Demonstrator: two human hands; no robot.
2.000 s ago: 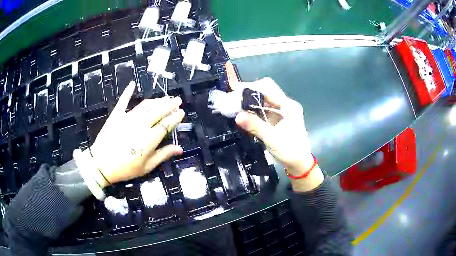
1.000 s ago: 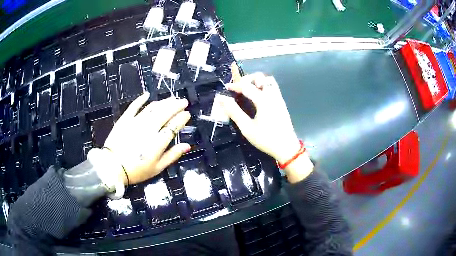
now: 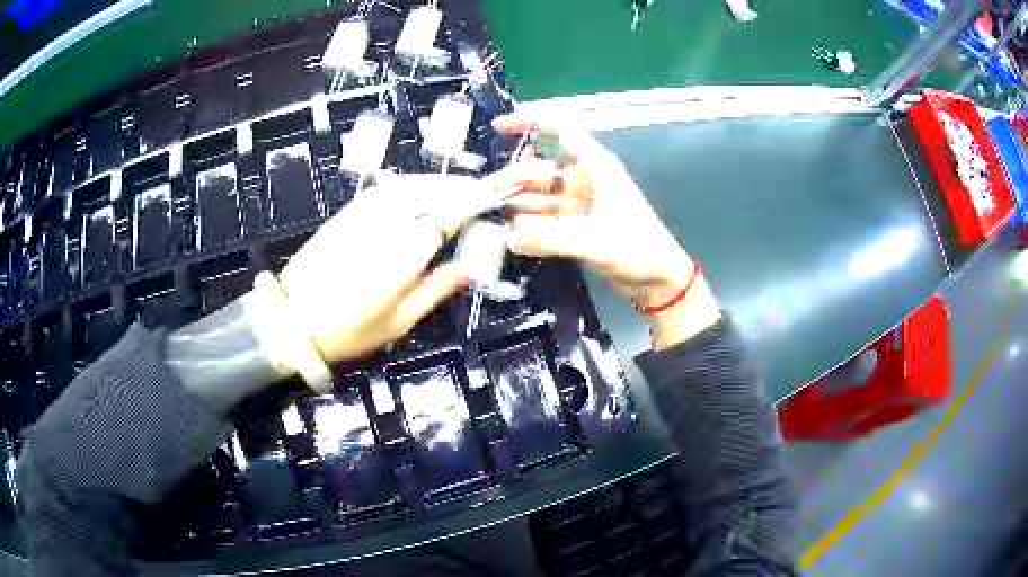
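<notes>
A white wired unit lies in a pocket of the black blister tray, its thin stem pointing down. My left hand reaches over the tray, its thumb beside the unit and its fingertips meeting my right hand at the unit's upper end. Whether it grips anything is hidden. My right hand has its fingers bent at the wire end, with a thin lead wire showing at the fingertips. Other white units sit in the upper pockets.
The green conveyor belt beyond carries scattered small units. A pale rail edges the dark bench. A red parts bin is at right, a red crate on the floor below it. A black grid lies below the bench edge.
The unit has gone from my right hand into the tray pocket. My left hand has moved right to meet my right hand. My right fingers have shifted slightly up.
</notes>
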